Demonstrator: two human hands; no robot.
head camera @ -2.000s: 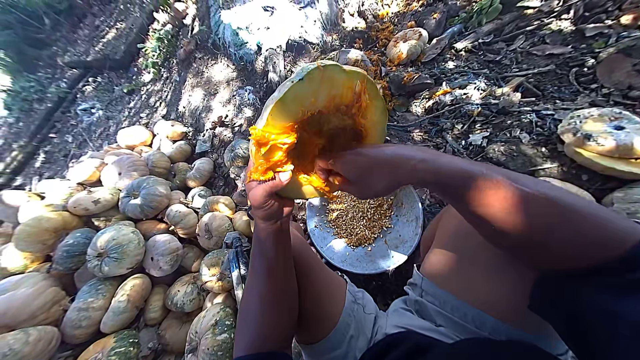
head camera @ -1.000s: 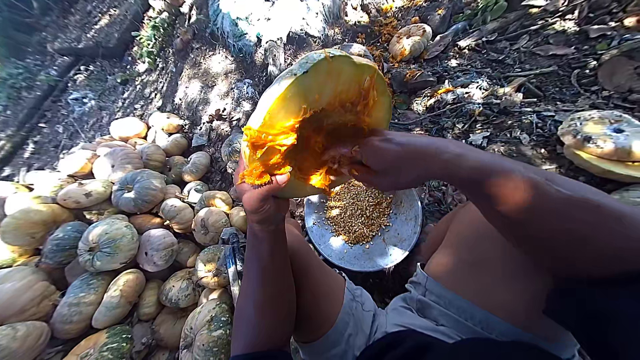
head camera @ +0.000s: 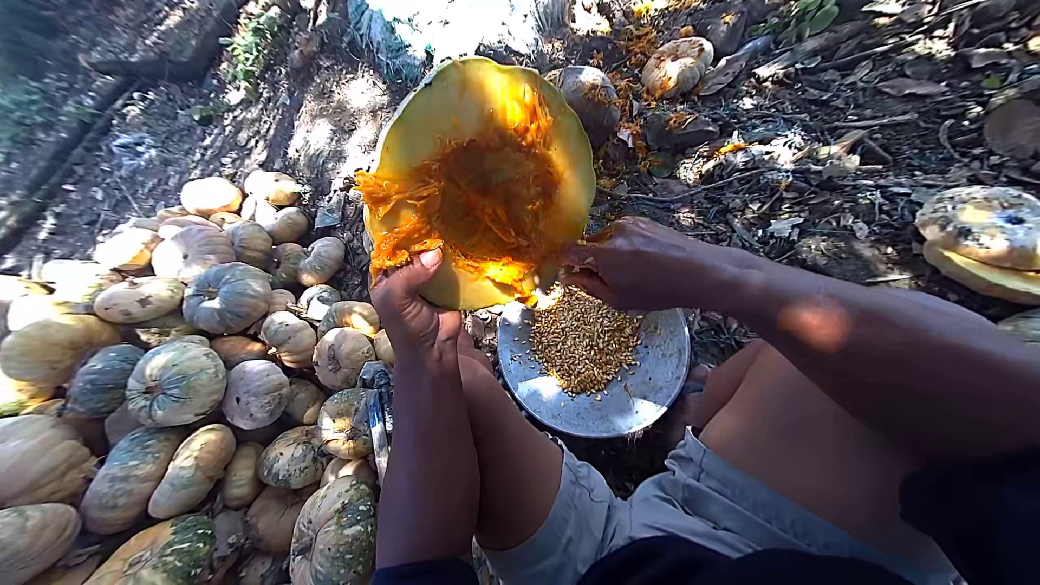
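Observation:
My left hand grips the lower left rim of a halved pumpkin, its thumb on the cut edge and the cut side facing me. Orange stringy pulp hangs over the left rim, and the hollow in the middle looks dark orange. At the pumpkin's lower right edge is my right hand, fingers curled; whether it holds anything is hidden. Below both, a round metal plate holds a heap of pale pumpkin seeds.
A large pile of whole pumpkins covers the ground at left. At the right edge lie cut pumpkin pieces, one on another. Another small pumpkin sits at the top among leaves and pulp scraps. My bare legs flank the plate.
My right hand has moved out of the pumpkin's hollow to its lower right edge, above the plate. The left hand keeps its hold on the pumpkin.

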